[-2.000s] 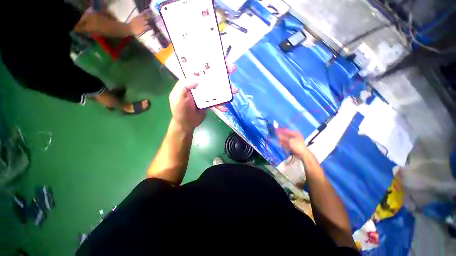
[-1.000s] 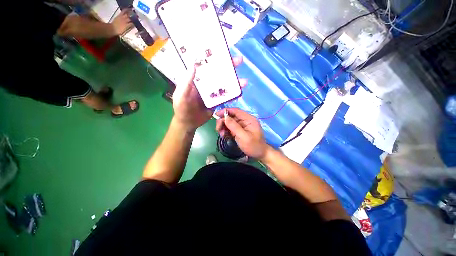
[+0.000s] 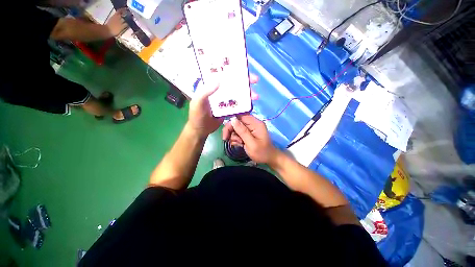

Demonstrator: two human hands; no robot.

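The smartphone (image 3: pixel 219 57) has a glaring white screen with small red pictures; its top edge is cut off by the picture's rim. My left hand (image 3: pixel 204 110) holds it upright near its lower end, thumb on the left side, fingertips showing on the right. My right hand (image 3: pixel 251 136) pinches the small white plug end of the charging cable at the phone's bottom edge. Whether the plug is inside the port cannot be told. The thin red cord (image 3: pixel 297 99) runs from my right hand across the blue plastic sheet (image 3: pixel 281 68) towards the wall side.
Another person in black stands at the left, a hand (image 3: pixel 119 22) on a dark object by a white and blue box (image 3: pixel 159 15). On the bench lie a dark handheld device (image 3: pixel 281 29), papers (image 3: pixel 388 117) and a yellow bag (image 3: pixel 395 185). Dark packs (image 3: pixel 37 224) lie on the green floor.
My right hand has come from over the bench to the phone's bottom edge with the plug. The phone has turned more upright and its lower edge now meets my right fingers.
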